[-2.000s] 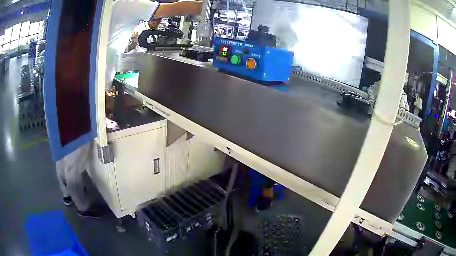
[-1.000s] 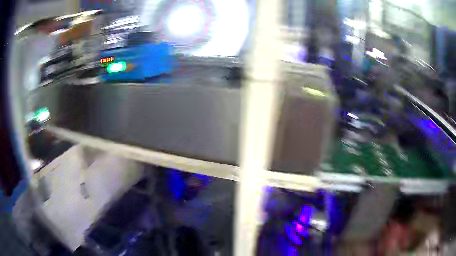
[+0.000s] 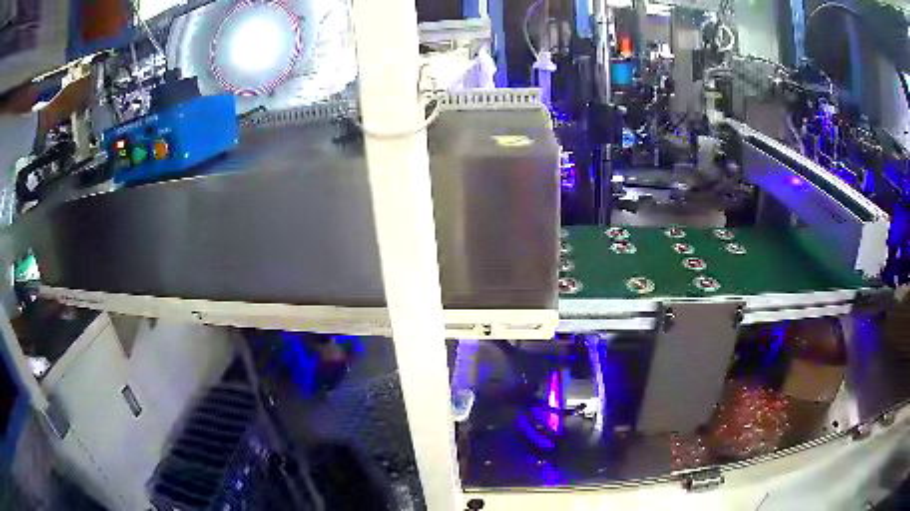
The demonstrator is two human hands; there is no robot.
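Note:
Neither of my hands is in view. A dark green conveyor belt (image 3: 798,261) with a silver side rail lies at the right. Several small round discs (image 3: 692,264) with reddish centres sit spaced in rows on it. The long grey tunnel cover (image 3: 259,225) stands over the line to the left of the belt. Under the belt, a heap of loose red-orange parts (image 3: 753,417) lies on the dark lower deck (image 3: 619,461). A brown cardboard box (image 3: 813,379) stands beside the heap, partly in shadow.
A cream post (image 3: 399,259) crosses the view. A blue controller box (image 3: 178,138) sits on the cover, before a monitor (image 3: 261,50) showing a red ring. Pick-and-place mechanisms (image 3: 669,150) stand behind the belt. A cream cabinet (image 3: 125,389) and black slotted tray (image 3: 212,434) are lower left.
The view has swung to the right. The post and blue box have shifted left in the picture, the blue-framed door has left view, and the belt, heap and cardboard box now show.

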